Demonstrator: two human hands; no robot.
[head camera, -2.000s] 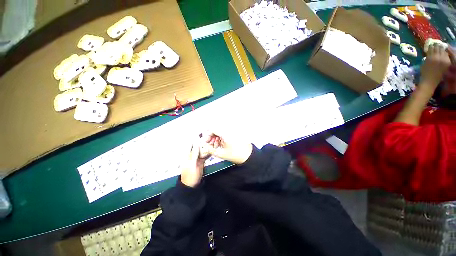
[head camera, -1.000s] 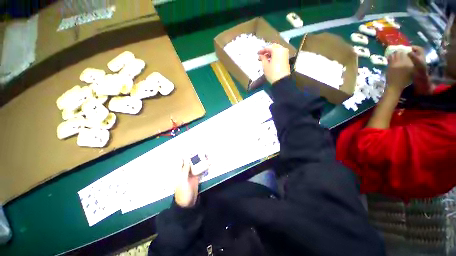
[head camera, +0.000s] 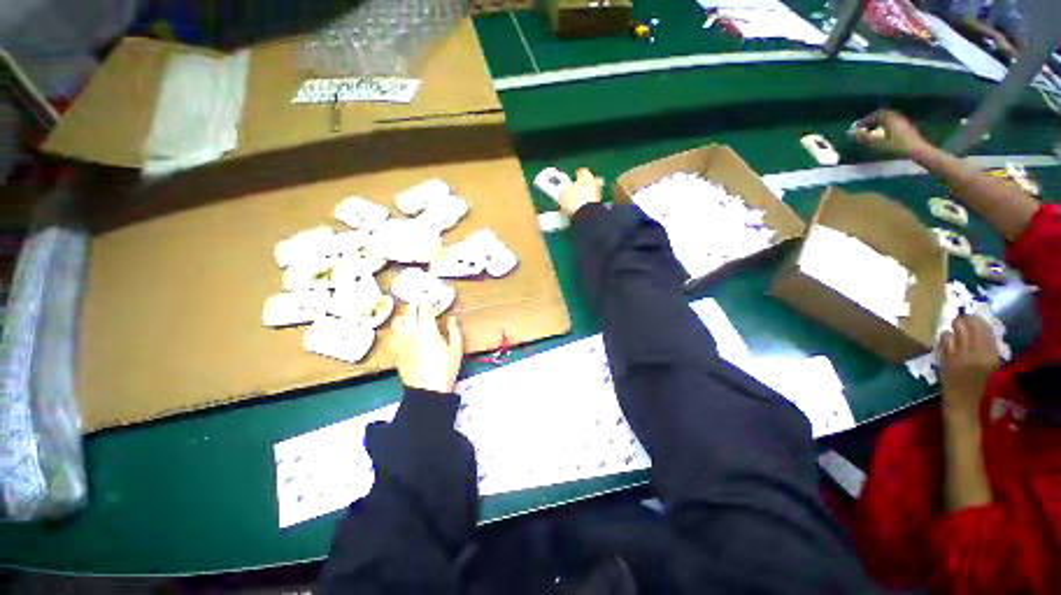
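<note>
Pale plastic housings (head camera: 337, 274) lie heaped on the brown cardboard sheet (head camera: 175, 337). My left hand (head camera: 428, 349) is at the heap's lower right edge, fingertips against one housing (head camera: 421, 291), thumb apart from it. My right hand (head camera: 582, 192) is stretched forward past the cardboard, its fingers at the right end of a single housing (head camera: 553, 181) with a dark square, over the green surface. White label sheets (head camera: 547, 424) lie in front of me, partly covered by my right sleeve. My right palm is hidden.
Two open cartons of small white pieces, left (head camera: 710, 221) and right (head camera: 855, 273), stand beyond my right arm. A red-sleeved person (head camera: 931, 500) works at the right, near other housings. Red wire scrap (head camera: 500, 349) lies at the cardboard's corner. Clear plastic packing (head camera: 44, 372) is at far left.
My right hand has left the left carton and now touches a housing beyond the cardboard. My left hand has moved from the label sheets to the heap, without the housing it held. The view has shifted.
</note>
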